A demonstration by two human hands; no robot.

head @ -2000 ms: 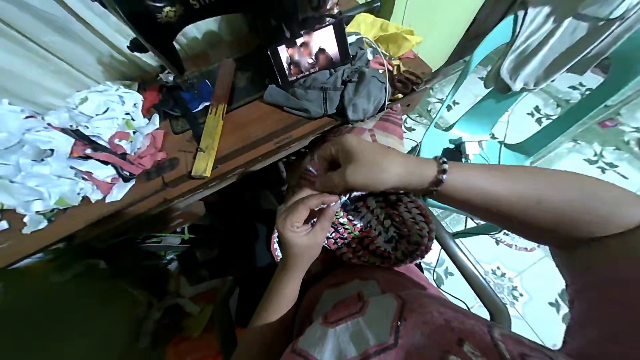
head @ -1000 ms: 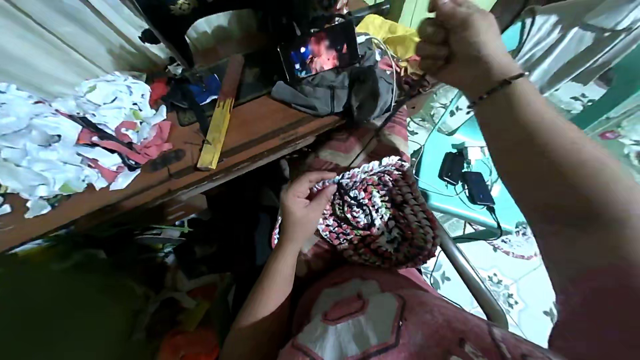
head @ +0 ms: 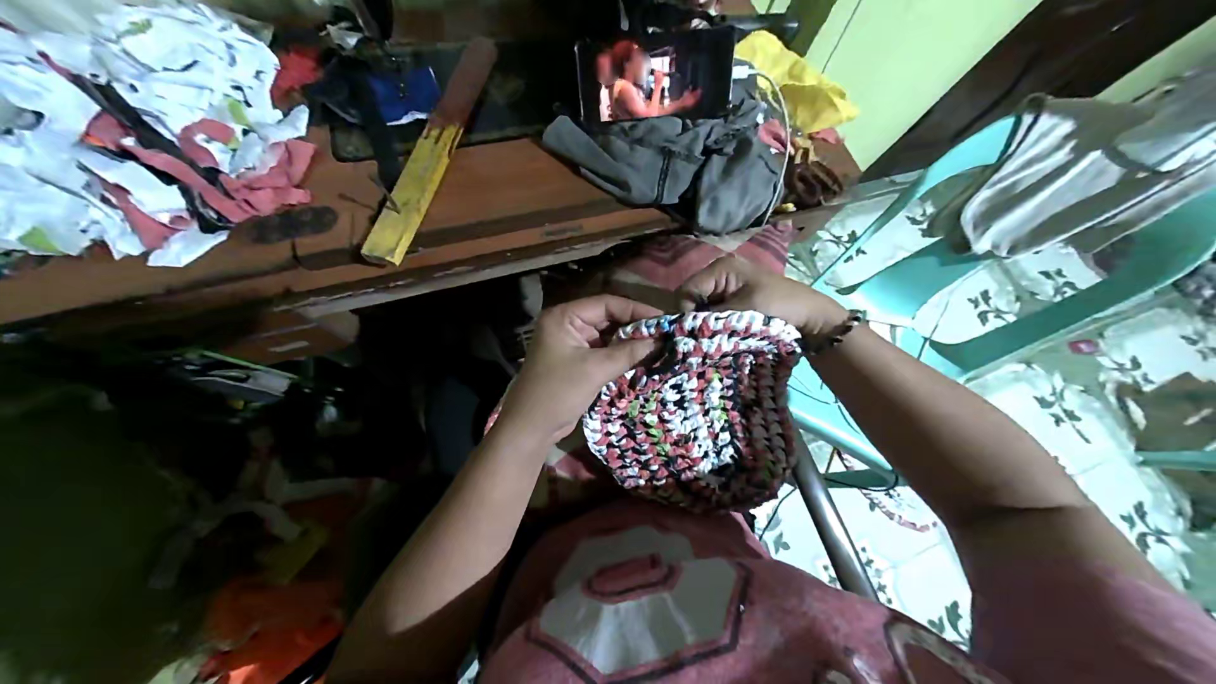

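Observation:
A thick crocheted or woven fabric piece (head: 684, 418) in red, white, black and dark brown lies over my lap. My left hand (head: 579, 356) pinches its upper left edge between thumb and fingers. At the top edge, just behind the white rim, is my right hand (head: 750, 294), its fingers curled at a small dark thing, maybe a strand or tool; what exactly it grips is hidden. A bracelet circles my right wrist.
On the wooden sewing table (head: 513, 190) are white and red fabric scraps (head: 218, 95), a worn yellow wooden stick (head: 418, 190), a lit phone (head: 655, 76), gray cloth (head: 665, 157) and yellow cloth (head: 798, 81). A teal plastic chair (head: 1045, 323) stands right.
My right hand was raised high to the upper right a second ago and is now down at the fabric's top edge. My left hand has kept its hold on the edge.

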